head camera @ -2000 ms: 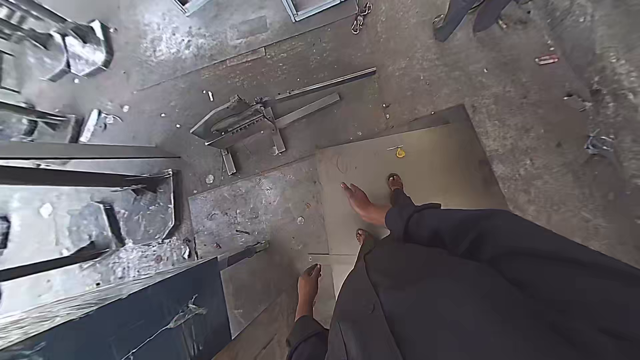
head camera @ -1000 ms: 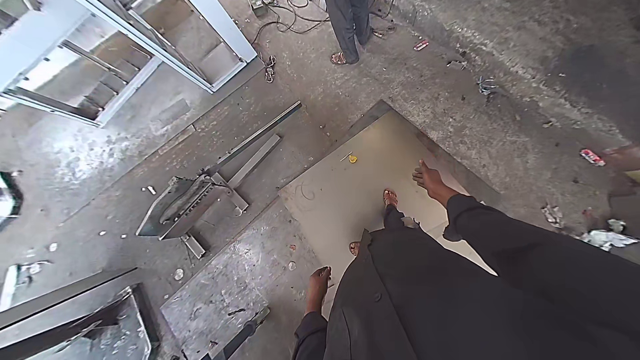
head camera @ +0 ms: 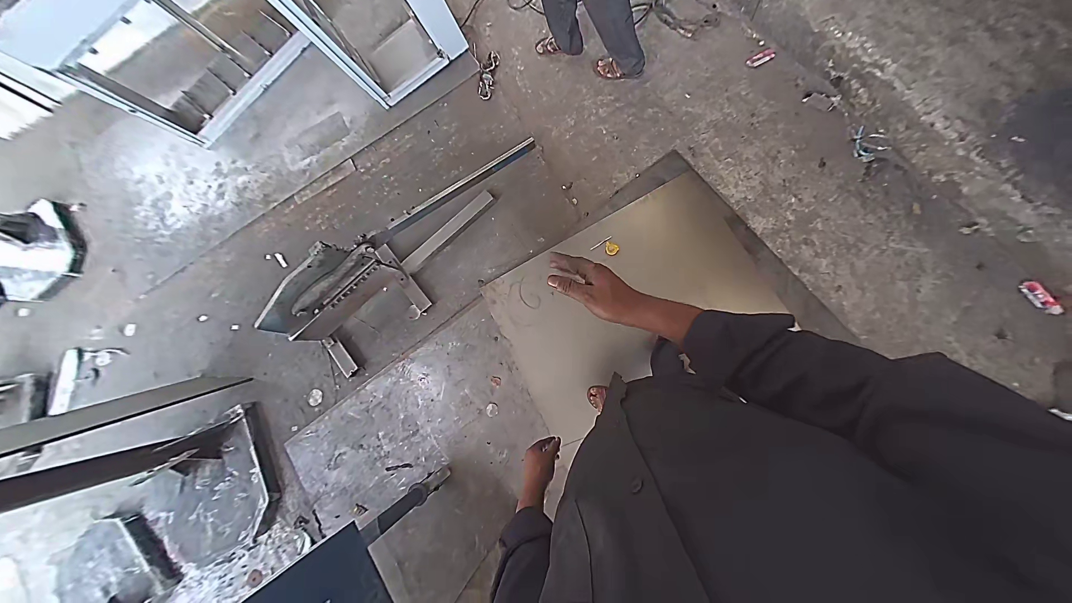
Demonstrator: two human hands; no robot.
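My right hand (head camera: pixel 590 289) reaches out over a flat beige sheet (head camera: pixel 544 360), palm down and fingers extended, with nothing in it. Just beyond the fingers, a small yellow object (head camera: pixel 612 249) and a thin pale stick (head camera: pixel 600 244) lie on the sheet. A faint curved mark shows near the sheet's left corner. My left hand (head camera: pixel 540 461) hangs low beside my dark garment, fingers loosely bent, with no object visible in it. My feet are partly hidden by the garment.
Left of the sheet lie a metal bracket assembly (head camera: pixel 335 293) and a long metal bar (head camera: pixel 461 186). White-blue metal frames (head camera: pixel 251 92) stand at the upper left. Another person's sandaled feet (head camera: pixel 615 69) are at the top. A dark blue panel (head camera: pixel 322 574) is at the bottom.
The view has swung a good deal. My right hand has moved from the sheet's right side across toward its left part. The other person's legs have shifted their stance.
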